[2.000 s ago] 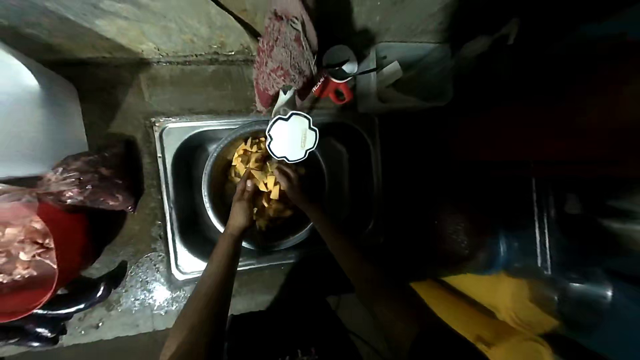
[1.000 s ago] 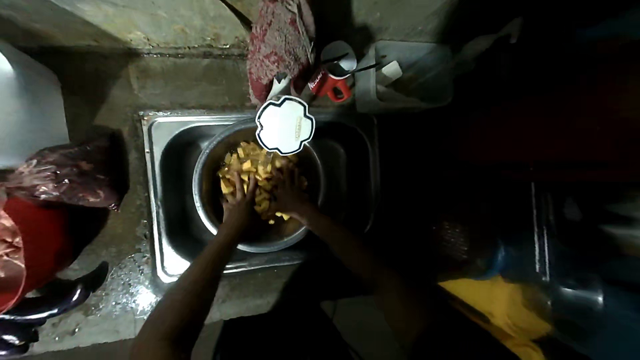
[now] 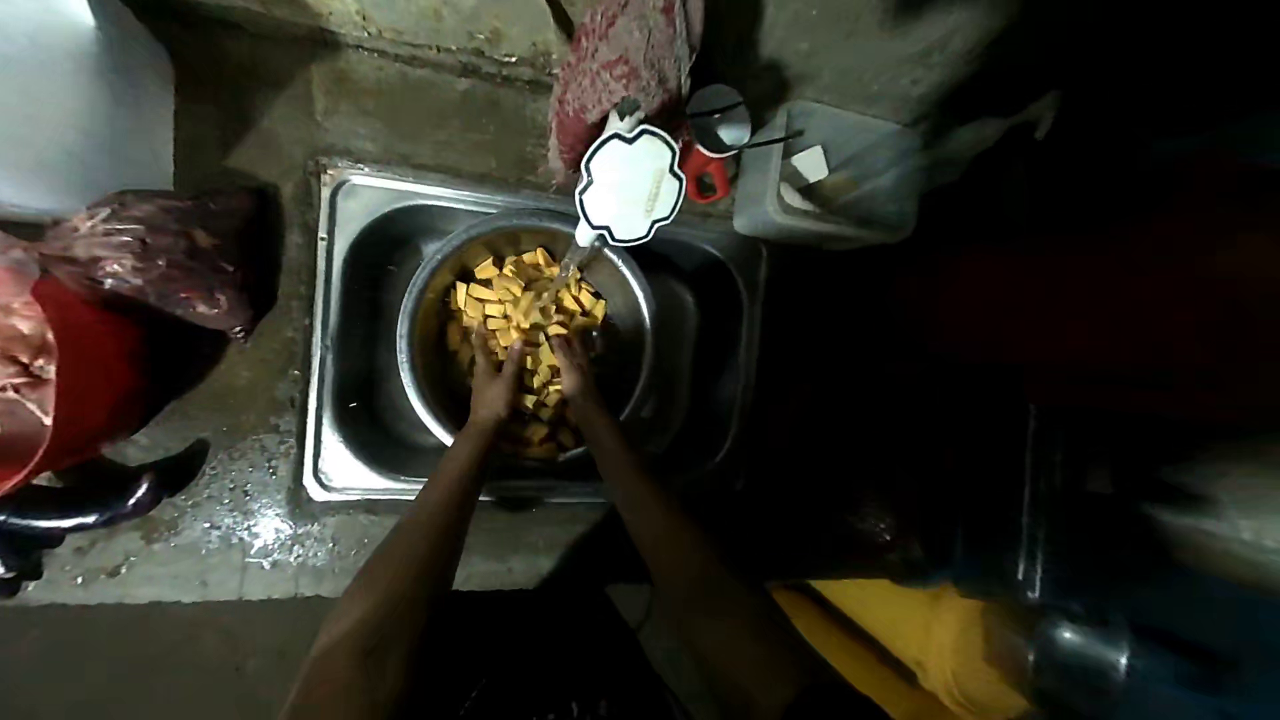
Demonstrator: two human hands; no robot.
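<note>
A round metal basin [image 3: 424, 290] rests in the stainless steel sink [image 3: 335, 330]. Chunks of yellow-orange vegetable [image 3: 495, 292] fill much of it, and water runs from the faucet spout [image 3: 588, 233] onto them. My left hand [image 3: 494, 385] is in the basin at the near left of the chunks, fingers apart and touching them. My right hand [image 3: 574, 370] lies just right of it against the chunks; its fingertips are partly hidden, so whether it grips any is unclear.
Behind the sink are a red-and-white cloth [image 3: 620, 70], a red-handled mug [image 3: 706, 175] and a grey plastic tub [image 3: 850, 225]. A red container [image 3: 90, 370] of raw meat, a plastic bag [image 3: 160, 255] and eggplants [image 3: 110, 500] stand at left. Yellow containers [image 3: 900, 630] are lower right.
Both hands have moved toward the near side of the basin, and the chunks have shifted, with more of them at the far side. The view has shifted slightly.
</note>
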